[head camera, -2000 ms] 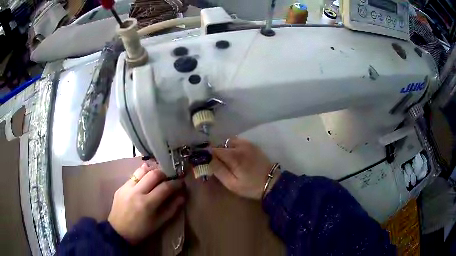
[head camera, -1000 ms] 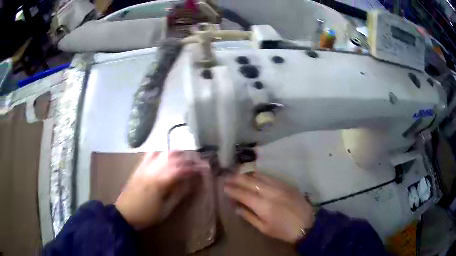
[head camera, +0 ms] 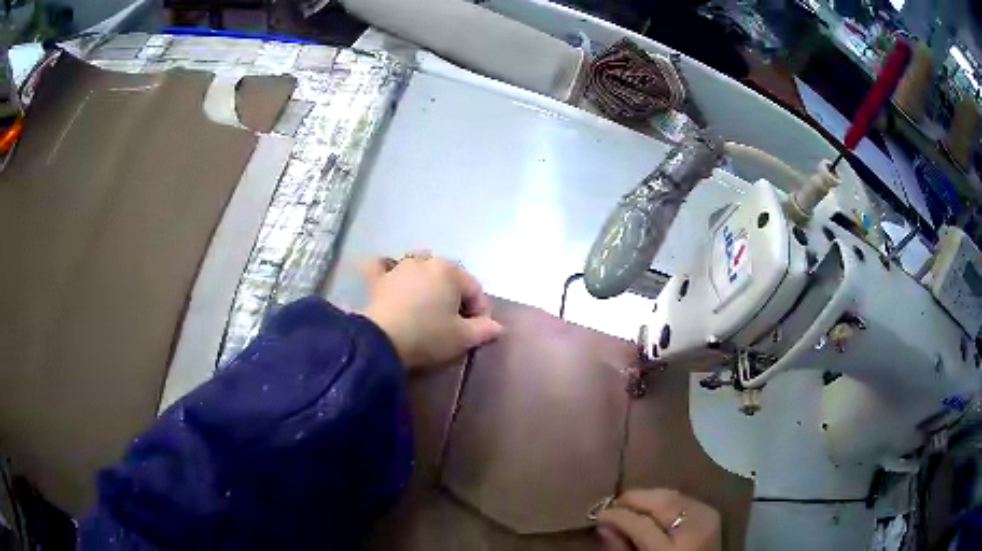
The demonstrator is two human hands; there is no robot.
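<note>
A brown patch pocket (head camera: pixel 544 425) with a pointed lower edge lies on a larger brown garment panel (head camera: pixel 689 447). The pocket's right edge runs to the needle area (head camera: pixel 637 371) under the sewing machine head (head camera: pixel 727 269). My left hand (head camera: pixel 431 312) is at the pocket's upper left corner, fingertips closed together on the cloth there. My right hand (head camera: pixel 659 522) is at the pocket's lower right corner, partly cut off by the bottom edge; whether it grips the cloth is unclear.
The wrapped machine lamp (head camera: pixel 630 242) hangs left of the head. Silvery tape (head camera: pixel 312 205) edges the white table (head camera: pixel 474 172). Another brown cut piece (head camera: pixel 118 248) lies far left. A tied cloth bundle (head camera: pixel 635 81) is behind. A red-handled tool (head camera: pixel 878 92) stands above the head.
The view has swung left, so the machine now shows at the right. My hands have moved apart, from beside the needle to the pocket's upper left and lower right, uncovering the pocket.
</note>
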